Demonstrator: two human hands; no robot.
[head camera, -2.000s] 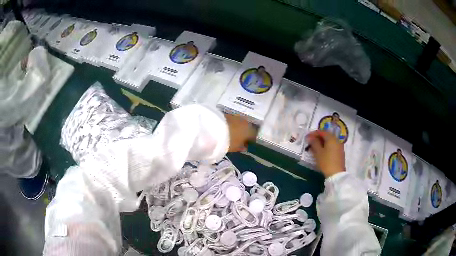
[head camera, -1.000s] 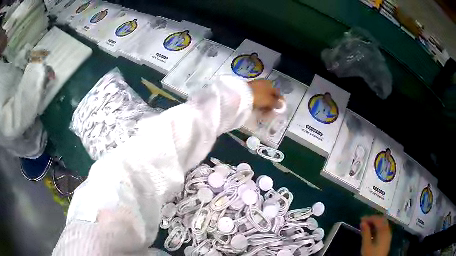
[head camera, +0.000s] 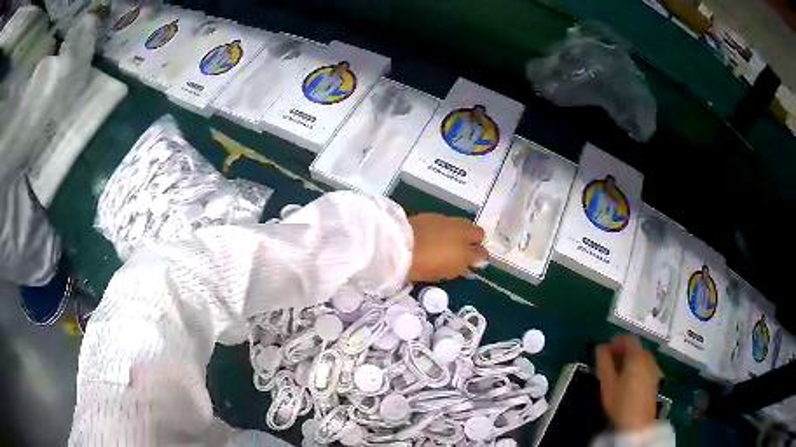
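White coiled cables with round discs (head camera: 406, 371) lie in a loose heap at the bottom centre. My left hand (head camera: 445, 247) is low at the near edge of an open white box (head camera: 530, 209) that holds a white coil. A small whitish bit shows at its fingertips; what they hold is unclear. My right hand (head camera: 628, 380) has its fingers bent together over the shallow, white-rimmed tray with dark contents (head camera: 569, 410); whether it holds anything is hidden.
Open boxes and printed lids (head camera: 469, 131) with round emblems alternate along the dark belt. A clear bag of cables (head camera: 166, 188) lies left of the heap. A crumpled clear bag (head camera: 595, 79) lies beyond the boxes. Another person's white sleeve (head camera: 52, 96) is at far left.
My left hand has drawn back from inside an open box to its near edge, over where a loose cable lay. My right hand has moved up and left over the tray.
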